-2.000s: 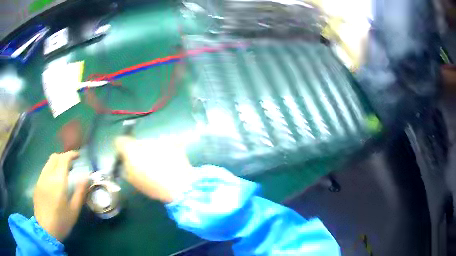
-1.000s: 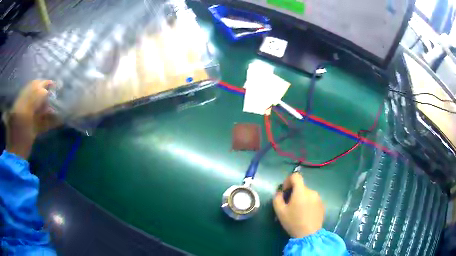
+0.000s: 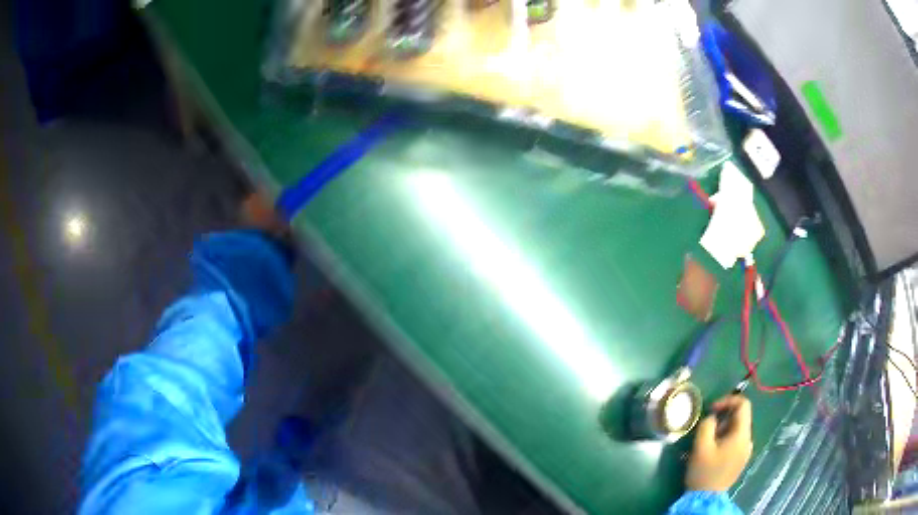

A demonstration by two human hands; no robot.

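The round metal test head (image 3: 666, 410) stands on the green mat near the front edge, with a pale round face on top. My right hand (image 3: 721, 448) is just right of it, closed on the dark test probe (image 3: 742, 386), whose red and black leads run up and away. My left hand (image 3: 266, 213) is at the mat's front edge by the blue tape, small, dark and blurred; its fingers are mostly hidden. The left-hand blister tray (image 3: 564, 70) lies at the top over a tan surface, with blurred dark parts in its upper left.
A brown-red square pad (image 3: 697, 289) and paper slips (image 3: 735, 216) lie beyond the test head. A small blue box (image 3: 740, 80) and a black flat device with a white square (image 3: 762, 153) are at the far edge. The ridged right-hand tray (image 3: 795, 458) is at lower right.
The view has swung left. My left hand has left the left-hand tray's corner and is now at the bench edge. My right hand still holds the probe beside the test head.
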